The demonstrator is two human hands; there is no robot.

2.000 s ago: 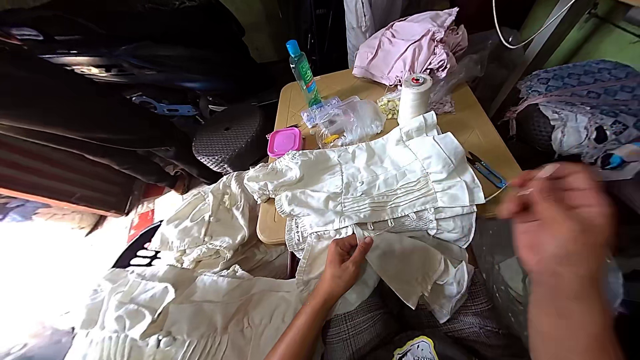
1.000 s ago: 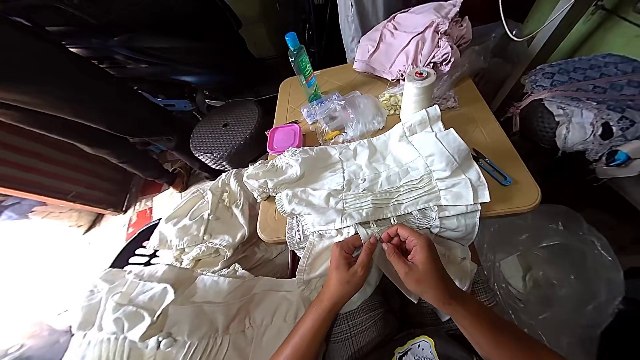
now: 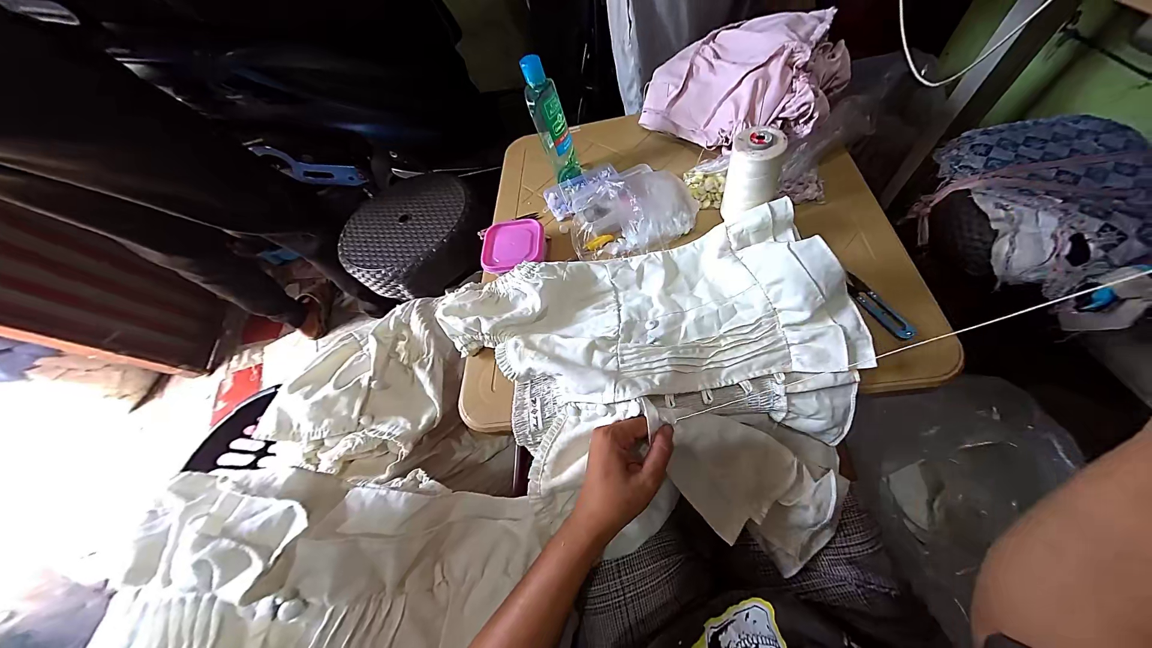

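My left hand point(image 3: 625, 468) pinches the edge of a white garment point(image 3: 693, 315) between thumb and fingers, by its row of covered buttons and loops. The garment, with ruffles, pleats and a puffed sleeve, lies partly on the table and partly over the lap. A taut white thread point(image 3: 1008, 324) runs from near my left fingertips to the right edge of the view. My right hand is out of view; only part of the right arm shows at the lower right. Blue-handled thread snips point(image 3: 886, 315) lie on the table, right of the garment.
The tan plastic table point(image 3: 909, 270) bears a pink container point(image 3: 513, 245), a blue-capped bottle point(image 3: 551, 121), plastic bags point(image 3: 643, 207), a white thread cone point(image 3: 754, 175) and a pink cloth point(image 3: 738, 76). More white garments point(image 3: 360, 396) lie at left. A dark woven stool point(image 3: 409, 234) stands beyond.
My right hand has moved from beside my left hand at the garment out of view to the right, and the thread now stretches taut. My left hand stays at the garment's edge.
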